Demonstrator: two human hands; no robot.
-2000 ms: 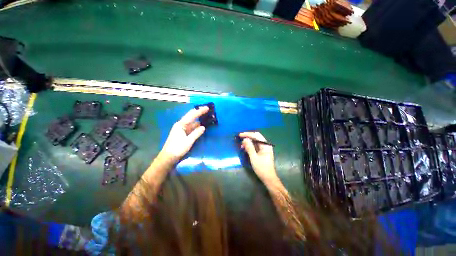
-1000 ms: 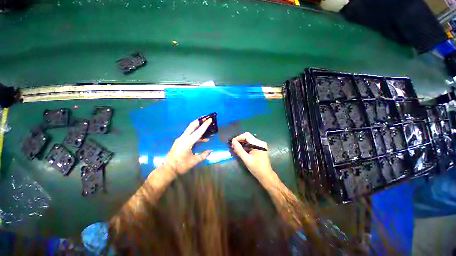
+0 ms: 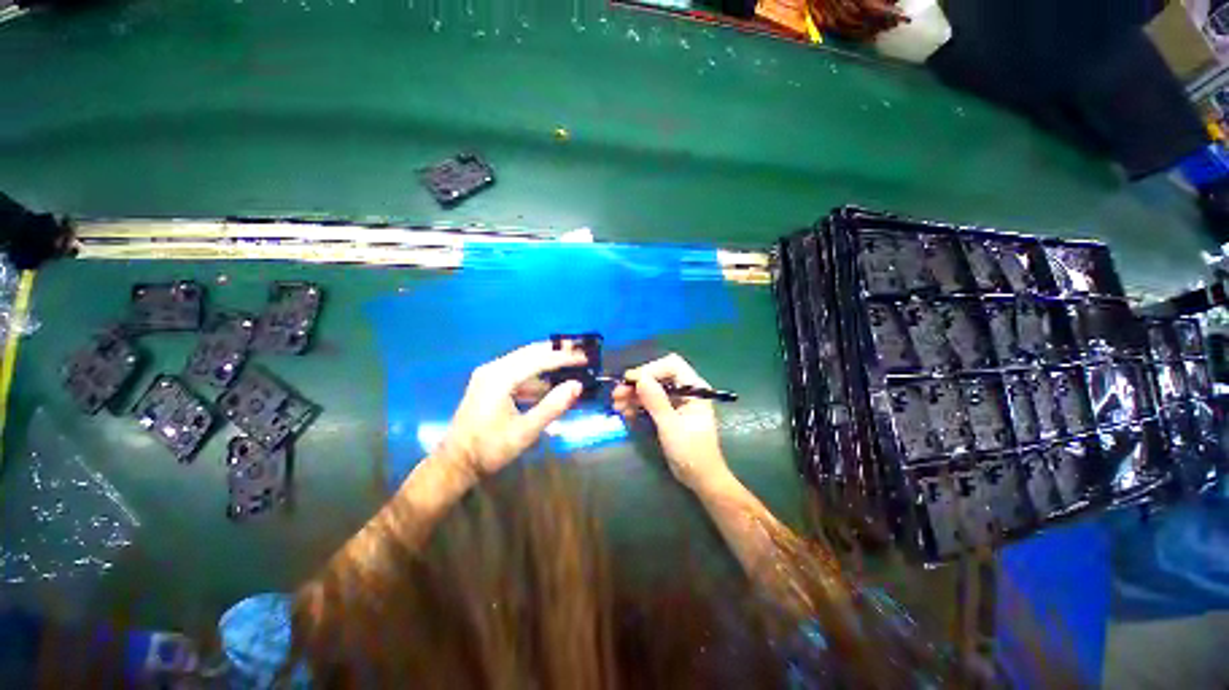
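Note:
A black plastic housing point(image 3: 578, 353) is held in my left hand point(image 3: 510, 400), thumb and fingers on its left side, above the blue film point(image 3: 445, 330). My right hand point(image 3: 677, 415) holds a slim dark pen-like tool point(image 3: 701, 392). The tool's left end is at the housing's lower right edge; whether it touches cannot be told. The housing's underside and part of its face are hidden by my fingers.
Several loose black housings point(image 3: 267, 409) lie on the green bench at left, near clear plastic film point(image 3: 68, 519). Stacked black blister trays point(image 3: 991, 456) stand at right. A single housing point(image 3: 458, 178) lies on the green belt point(image 3: 310, 121) beyond the pale edge strip point(image 3: 270, 243).
My left hand has turned the housing and brought it lower. My right hand's tool has come up close to it. The housing on the belt shows further right.

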